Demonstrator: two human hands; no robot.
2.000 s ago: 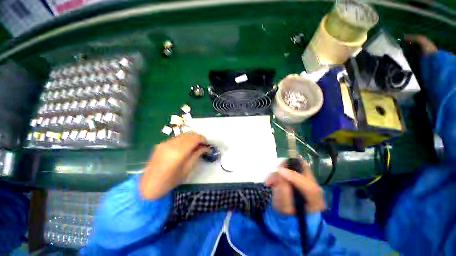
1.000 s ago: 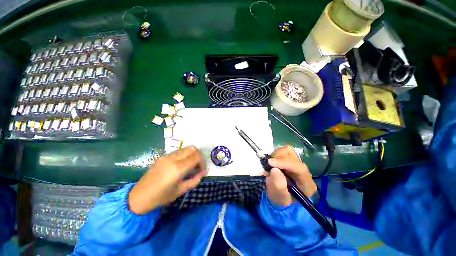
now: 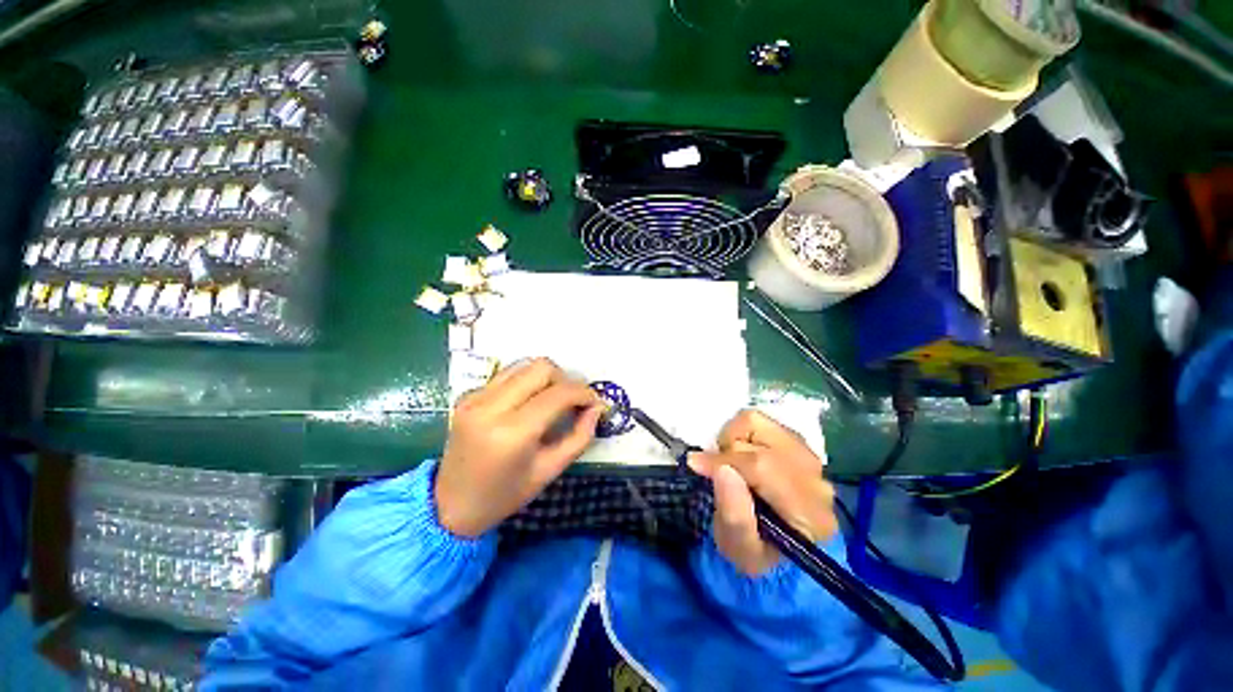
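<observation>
A round dark circuit board [image 3: 614, 407] lies on the white work sheet [image 3: 663, 331]. My left hand [image 3: 521, 439] is at its left side, fingertips pinched together at its edge; what is between them is too small to tell. My right hand [image 3: 768, 489] holds the black soldering iron [image 3: 845, 584] like a pen, its metal tip at the board's right edge. A loose pile of silver-white cells [image 3: 464, 275] lies at the sheet's upper left corner and beside it.
A blister tray of cells [image 3: 169, 196] stands at left. The fume fan [image 3: 669, 233] is behind the sheet. The tip cleaner pot [image 3: 825, 237], tweezers [image 3: 801, 345] and blue soldering station [image 3: 926, 277] are at right. A blue sleeve [image 3: 1122, 527] shows at far right.
My left hand has moved right to the board's edge. The iron's tip has come down and left to the board. At first, my left hand held the board.
</observation>
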